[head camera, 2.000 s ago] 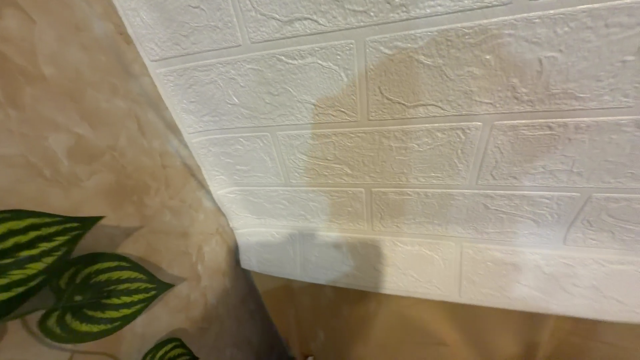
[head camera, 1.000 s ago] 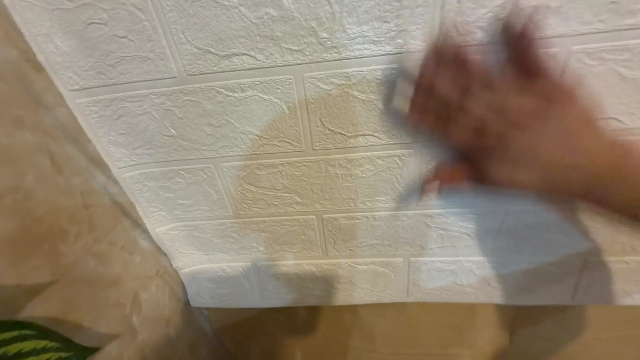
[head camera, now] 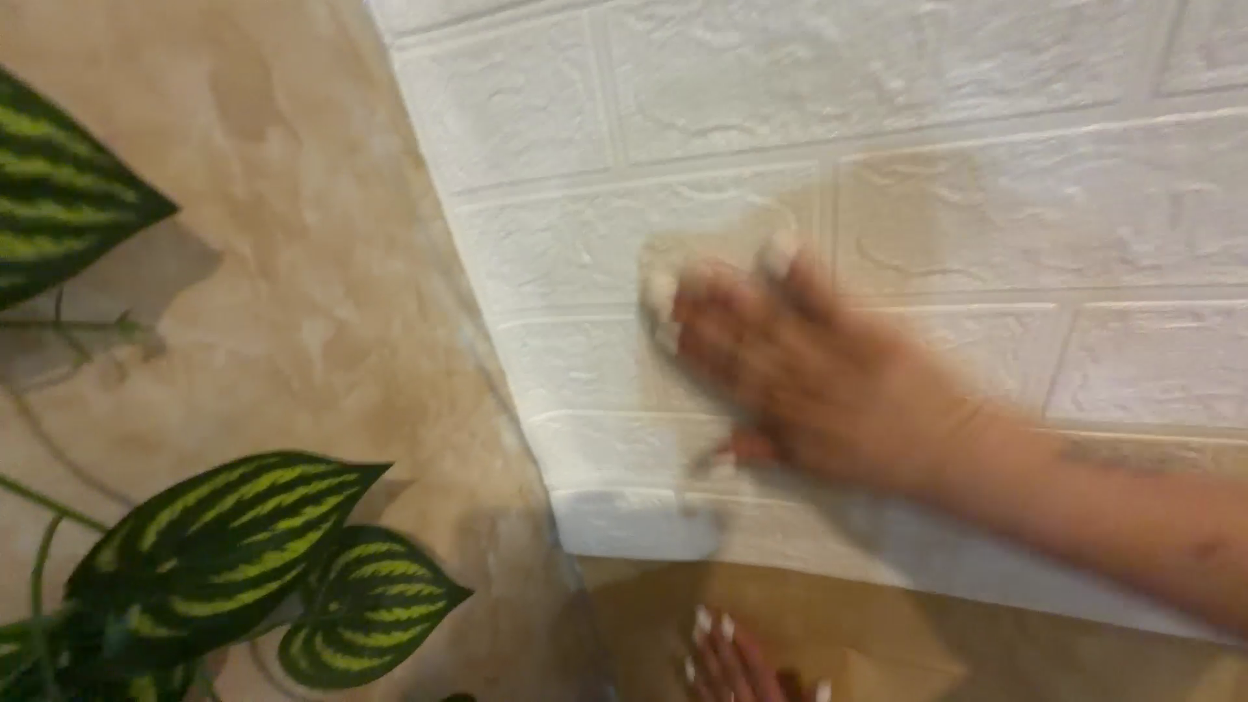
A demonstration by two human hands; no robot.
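Note:
My right hand (head camera: 819, 380), motion-blurred, reaches in from the right with its fingers to the left. It lies against or very close to a white brick-patterned wall panel (head camera: 712, 88), and nothing is visible in it. My left hand (head camera: 736, 668) shows at the bottom edge, fingers up and thumb apart, over the brown surface (head camera: 858, 624) below the panel. It holds nothing visible; its palm and wrist are out of frame. The panel's left edge meets a beige marbled wall (head camera: 322, 195), and its lower left part bends outward slightly.
Artificial-looking green leaves with yellow stripes (head camera: 224, 556) stand at the lower left, in front of the marbled wall. Another striped leaf (head camera: 58, 195) is higher up at the left edge. Shadows fall across the panel and the brown surface.
No hand is clearly seen two seconds ago. My right hand has moved left across the panel since one second ago, and my left hand has come into view at the bottom.

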